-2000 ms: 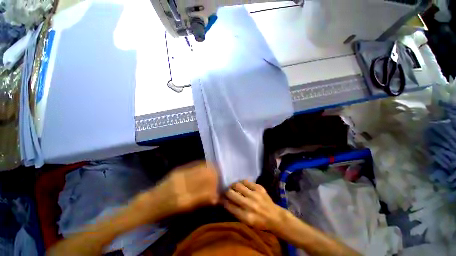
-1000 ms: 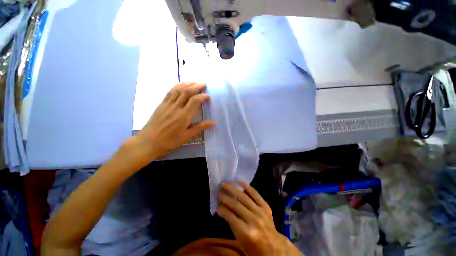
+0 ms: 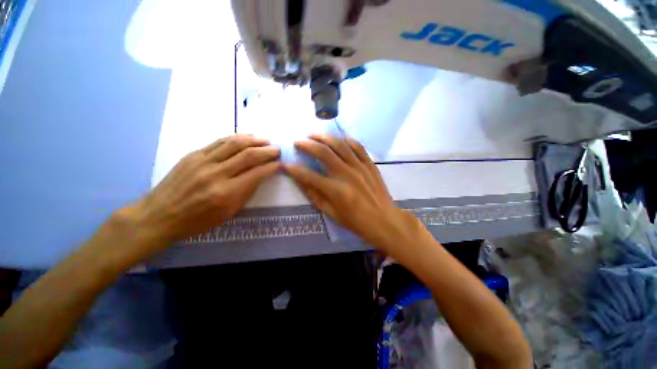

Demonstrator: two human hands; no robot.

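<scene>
The light blue cut panel (image 3: pixel 392 101) lies on the white machine bed under and behind the needle area, washed out by the lamp; a small part shows under my right wrist. My left hand (image 3: pixel 216 176) lies flat left of the panel's near end, fingertips close to the needle area. My right hand (image 3: pixel 342 173) presses on the cloth just right of it, thumb and fingers around a bit of blue fabric. The presser foot and needle are lost in glare. The machine head (image 3: pixel 389 36) is above both hands.
A panel stack (image 3: pixel 79 130) lies at left. The ruler (image 3: pixel 259 227) runs along the front edge. Scissors (image 3: pixel 573 191) rest on a grey cloth pad at right. A blue-rimmed basket (image 3: pixel 392 317) with whitish cloth stands below; blue pieces (image 3: pixel 115 317) lie lower left.
My right hand has moved up from the lap to the needle area, and the panel has gone up and back under the head. My left hand has stayed near the needle. The view has shifted.
</scene>
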